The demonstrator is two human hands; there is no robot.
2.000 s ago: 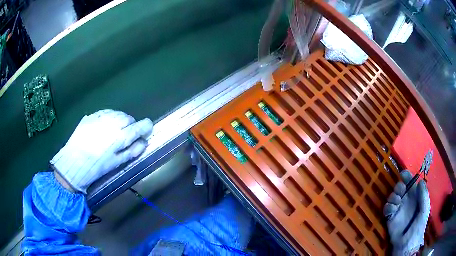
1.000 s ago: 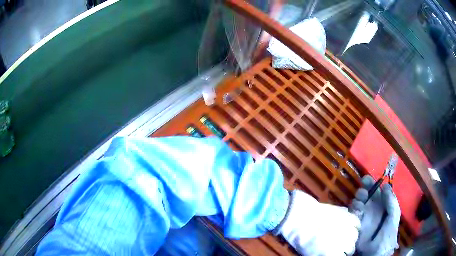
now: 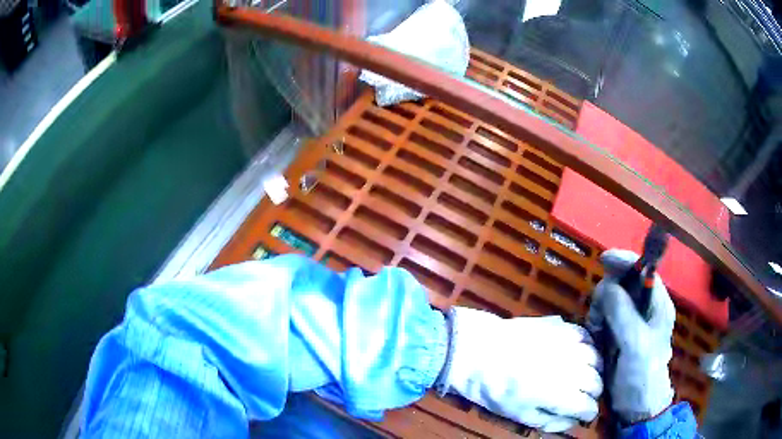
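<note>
My left hand (image 3: 527, 369), in a white glove, reaches across the orange-brown slotted tray (image 3: 403, 227) with curled fingers beside my right hand. Whether it holds anything is hidden. My right hand (image 3: 639, 343), in a greyish-white glove, is closed around side cutters (image 3: 652, 261) with dark, orange-marked handles, at the tray's right side by the red block (image 3: 600, 210). Small silvery clippings (image 3: 553, 249) lie in slots left of the red block. A small green board piece (image 3: 293, 236) lies in a slot at the tray's left, partly near my blue sleeve.
The orange-brown front rail (image 3: 514, 120) of the clear guard crosses above the tray. A crumpled white cloth or glove (image 3: 424, 51) lies at the tray's far left. The green conveyor (image 3: 111, 206) with its metal edge rail (image 3: 214, 219) runs along the left.
My left hand has moved from the conveyor across the tray to beside my right hand. The cutters' silvery jaws, clear before, now look dark and turned away. The view has shifted right.
</note>
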